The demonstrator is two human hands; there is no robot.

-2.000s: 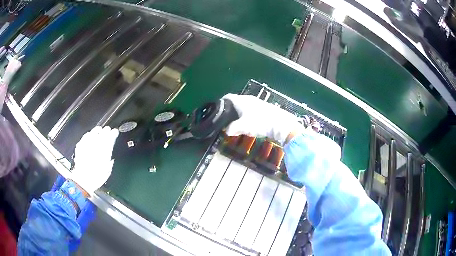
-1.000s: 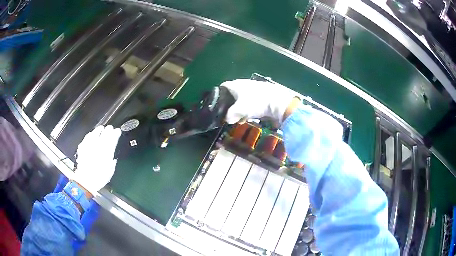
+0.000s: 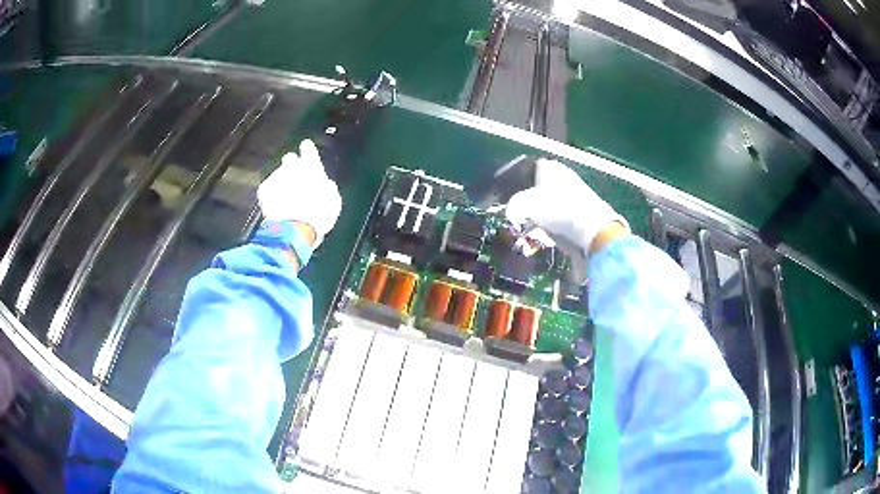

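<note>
The open lower chassis with its main circuit board (image 3: 564, 333) lies in front of me. It has white strips (image 3: 415, 405), three copper coils (image 3: 451, 307) and dark round capacitors (image 3: 555, 425). My gloved left hand (image 3: 301, 193) is left of its far corner, beside a blurred dark piece (image 3: 343, 125); whether it grips that piece is unclear. My gloved right hand (image 3: 564, 205) is over the board's far right part, by wires and a dark grey object (image 3: 511, 183). Its fingertips and any grip are unclear.
Steel conveyor rollers (image 3: 183, 232) lie at left, with more rollers (image 3: 753, 328) at right. A metal rail (image 3: 463, 121) crosses beyond the chassis, with a small bracket (image 3: 383, 89) on it. Green matting (image 3: 675, 106) lies past the rail.
My left hand has moved right and away from me. My right hand no longer shows the black scanner and has uncovered the coils. The black parts with two pale discs are gone from the left mat.
</note>
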